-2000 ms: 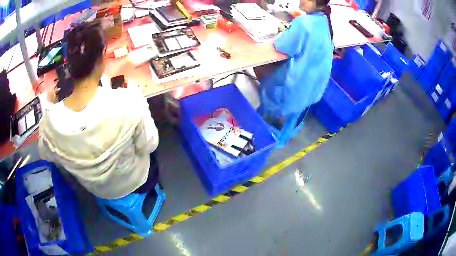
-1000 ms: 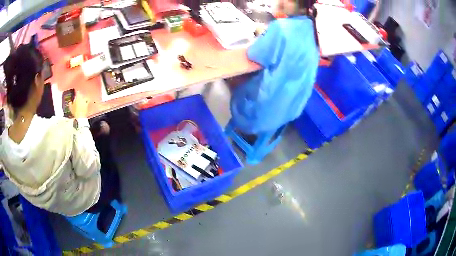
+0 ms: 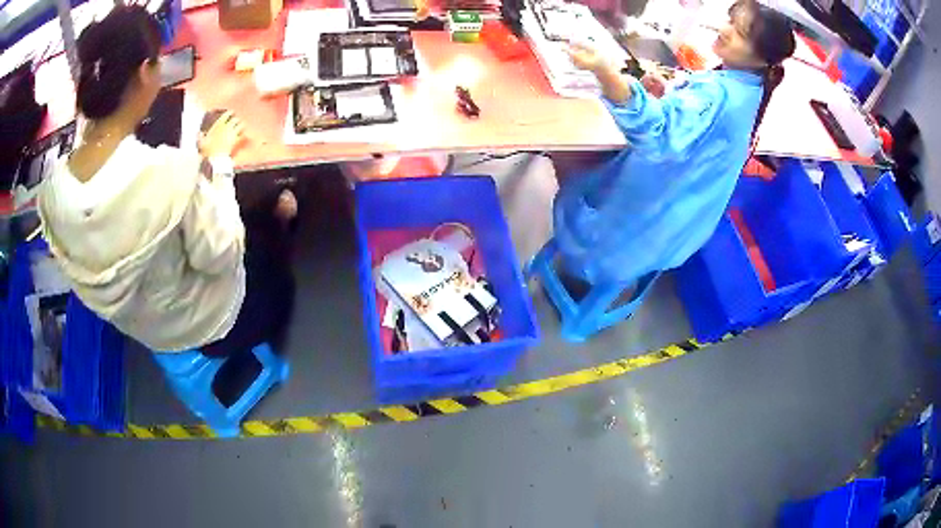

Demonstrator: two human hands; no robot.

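Note:
Neither of my hands is in view. Nearest in front of me a blue tote [image 3: 444, 373] stands on the floor against the workbench. In it lie white sheets [image 3: 423, 270] with small copper-orange patches, and a white piece with black strips [image 3: 461, 309] on top. A red sheet [image 3: 388, 243] shows beneath them. On the bench [image 3: 537, 124] lie two dark framed panels with pale centres, the rear one [image 3: 367, 55] and the front one [image 3: 345, 106].
A person in a cream top [image 3: 144, 248] sits at left, a person in a blue smock [image 3: 671, 175] at right, both on blue stools. More blue totes [image 3: 769, 248] stand at right and far left. Yellow-black tape [image 3: 537, 388] crosses the grey floor.
The view has swung, so the tote sits more upright in the picture. The person in blue has turned the head and stretched an arm over the white stack on the bench.

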